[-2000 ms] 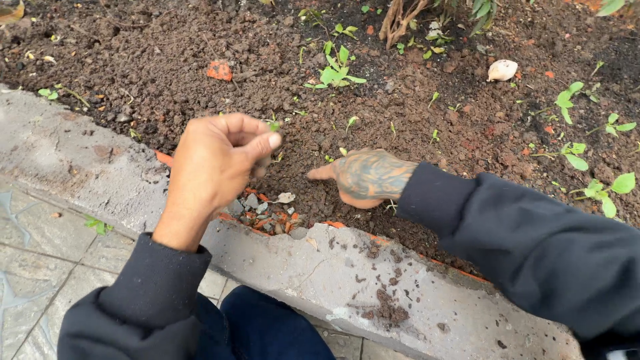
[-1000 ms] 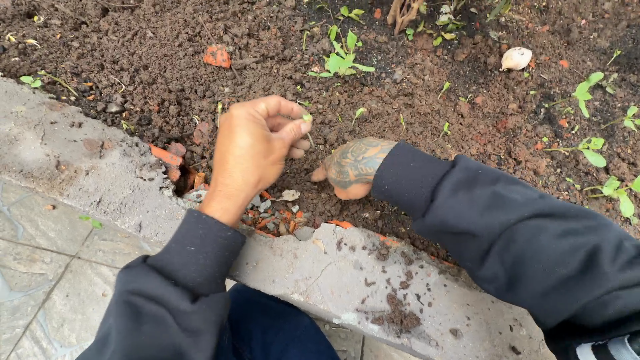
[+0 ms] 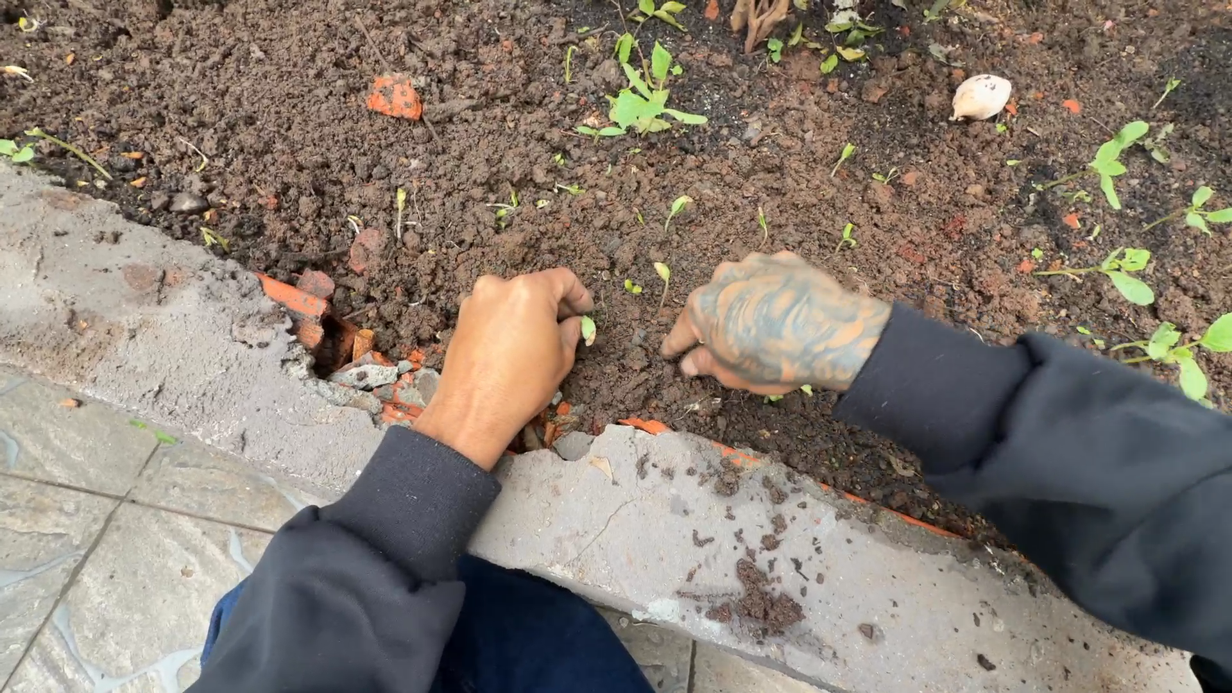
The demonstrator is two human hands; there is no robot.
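Note:
My left hand is at the soil just inside the broken part of the concrete edging, a small green seedling pinched between thumb and forefinger. To its right, my tattooed right hand rests low over the soil, fingertips pointing left and bent toward the ground; whether they hold anything is not visible. A thin seedling stands upright between the two hands. More small seedlings grow in the brown soil beyond them.
Cracked concrete edging runs diagonally along the bed, with soil crumbs on top. Orange brick shards and rubble lie in its gap. Farther off are a leafy plant, an orange fragment and a pale shell-like object. Stone paving tiles lie lower left.
My left hand has lowered toward the soil with the seedling, its fingers now nearer the ground. My right hand has stayed close to the soil on the right.

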